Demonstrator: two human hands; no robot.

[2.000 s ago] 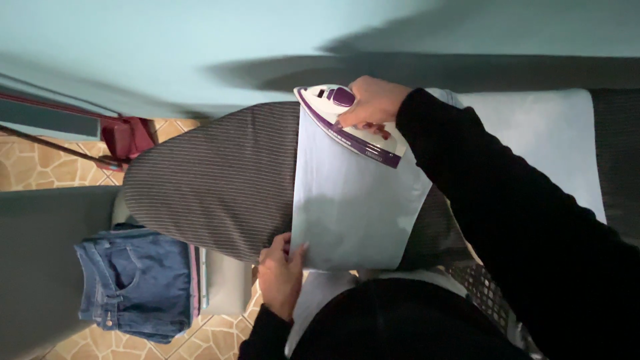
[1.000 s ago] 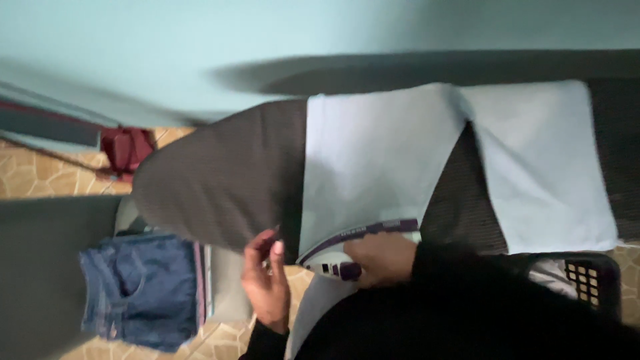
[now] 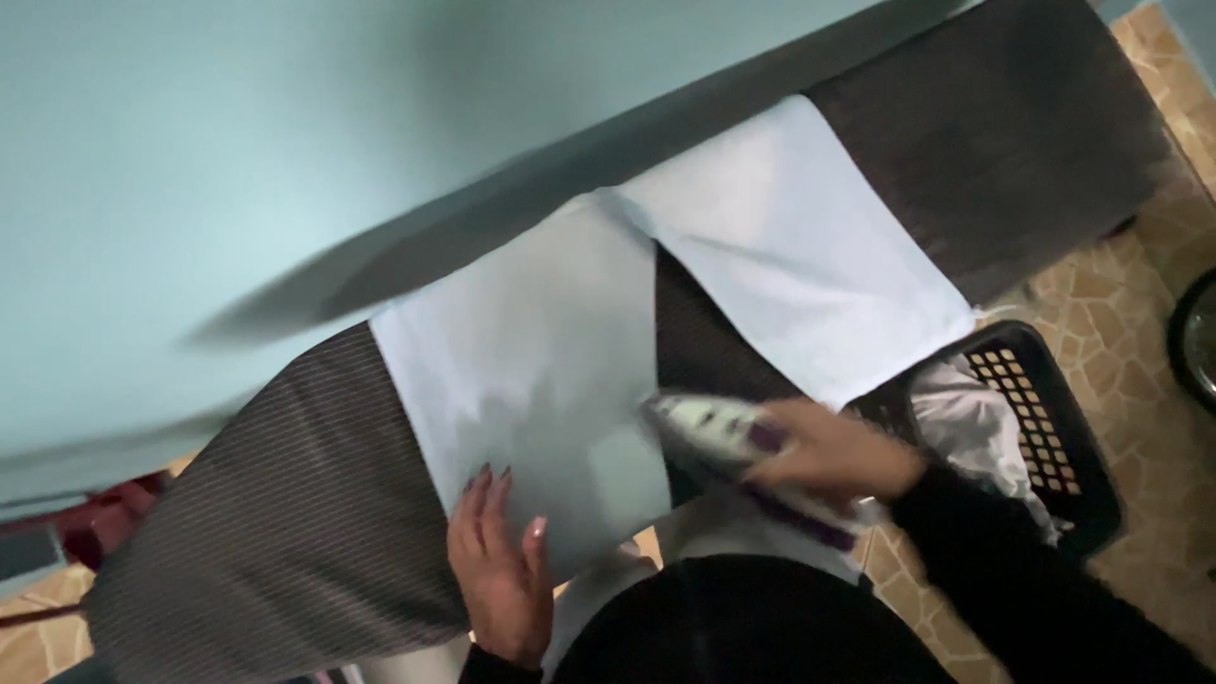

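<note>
A pale blue cloth garment with two leg-like panels lies spread over a dark striped ironing board. My right hand grips the handle of a white and purple clothes iron, blurred by motion, by the near edge of the left panel. Whether the iron touches the cloth cannot be told. My left hand rests with spread fingers on the lower left corner of that panel, holding nothing.
A black plastic basket with light crumpled cloth stands on the tiled floor beyond the board's near edge at right. A pale teal wall runs along the far side. Something dark red shows at far left.
The iron went from the far part of the left panel to its near edge, then rightward. My left hand, raised a second ago, now lies on the cloth. The view has turned and shifted right.
</note>
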